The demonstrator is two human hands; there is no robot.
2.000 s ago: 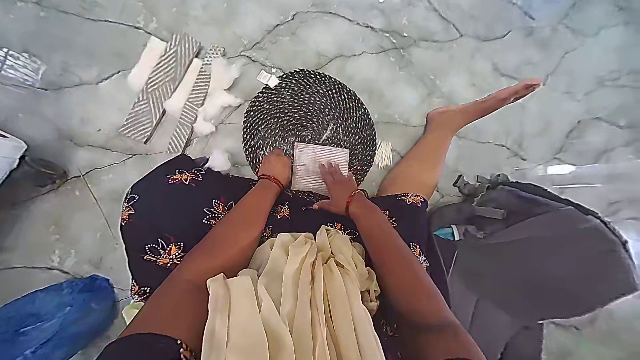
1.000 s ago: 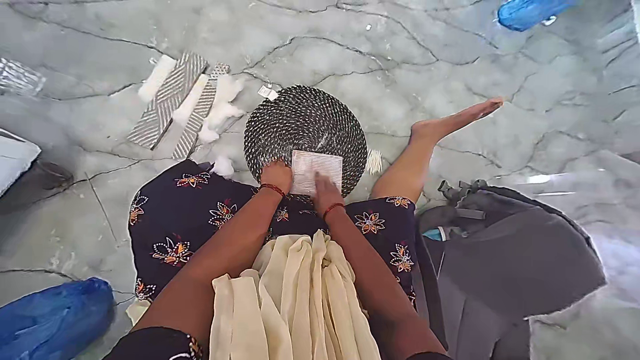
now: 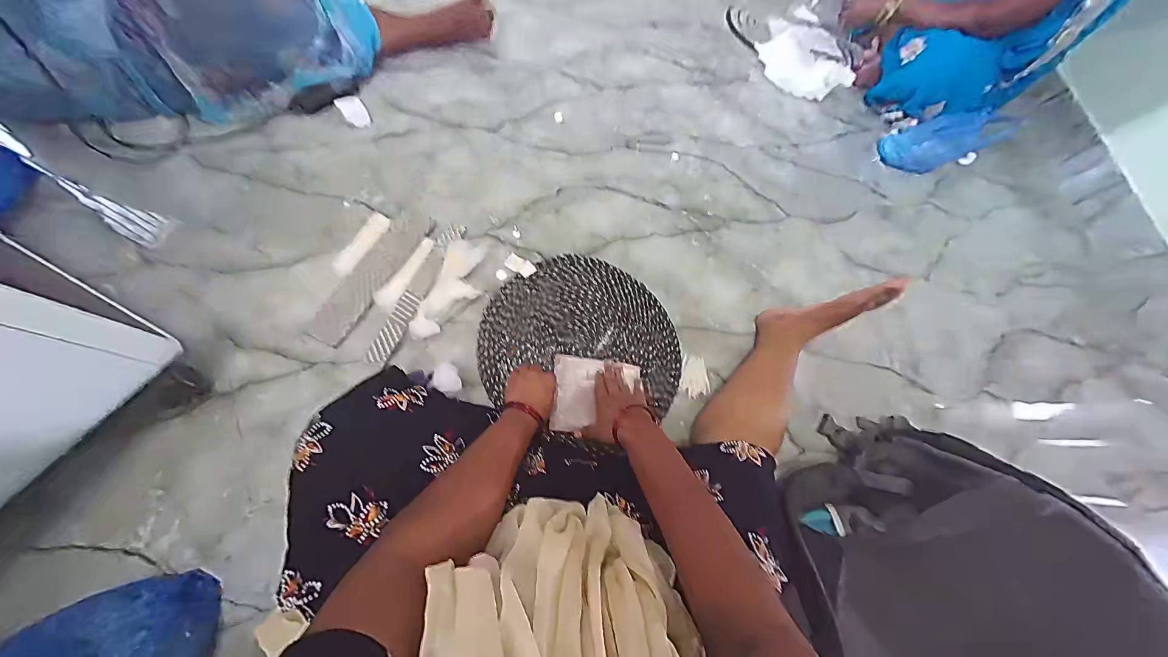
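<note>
A pale, roughly square piece of fabric (image 3: 575, 392) lies flat on a round black-and-white woven mat (image 3: 584, 306), which rests on the floor by my lap. At the fabric's left edge is my left hand (image 3: 531, 391), its fingers curled; whether they pinch the edge cannot be seen. My right hand (image 3: 620, 401) lies on the fabric's right part with its fingers stretched forward. Left of the mat are striped fabric strips (image 3: 397, 324) and white fluffy stuffing (image 3: 447, 292). A small bundle of cream sticks or threads (image 3: 695, 376) is right of the mat.
A grey backpack (image 3: 985, 547) lies at the right, a blue plastic bag (image 3: 128, 620) at the lower left. A white box-like object (image 3: 64, 365) stands at the left edge. Two other people sit across the floor, one beside white material (image 3: 808, 59) and a blue bag (image 3: 940, 141).
The view has tilted up, bringing other people into sight. My right hand has shifted over the fabric's right side, while my left hand stays at its left edge.
</note>
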